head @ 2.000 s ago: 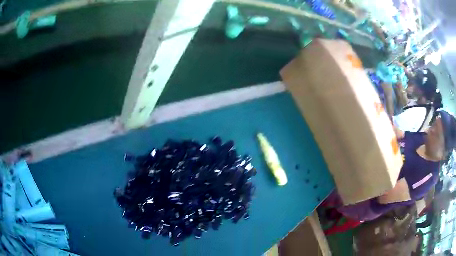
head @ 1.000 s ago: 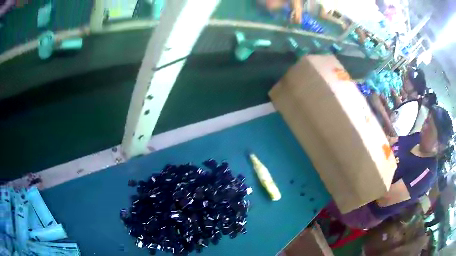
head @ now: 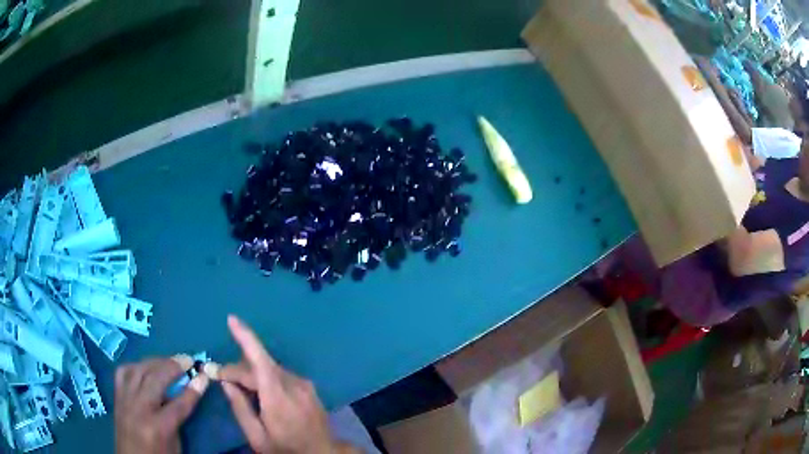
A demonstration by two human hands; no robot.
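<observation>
My left hand [head: 153,401] is at the bottom left, its fingers closed on a light-blue plastic housing [head: 181,383], of which only a small part shows. My right hand [head: 277,399] is beside it, index finger extended, thumb and another fingertip at a small black part [head: 200,367] at the housing's end. Fingertips carry pale bands. A pile of shiny black parts [head: 355,199] lies on the green-blue bench beyond my hands. A heap of light-blue housings [head: 62,293] lies at the left.
A pale yellow hand tool [head: 506,161] lies right of the pile. A taped carton [head: 652,115] stands at the right. An open carton [head: 625,363] with a clear plastic bag [head: 497,412] is below the bench edge. A person [head: 754,239] is beyond. A metal post [head: 270,53] rises behind.
Both hands have come into view with a blue housing. The view has tilted down, so the pile and tool sit higher and the open carton shows more.
</observation>
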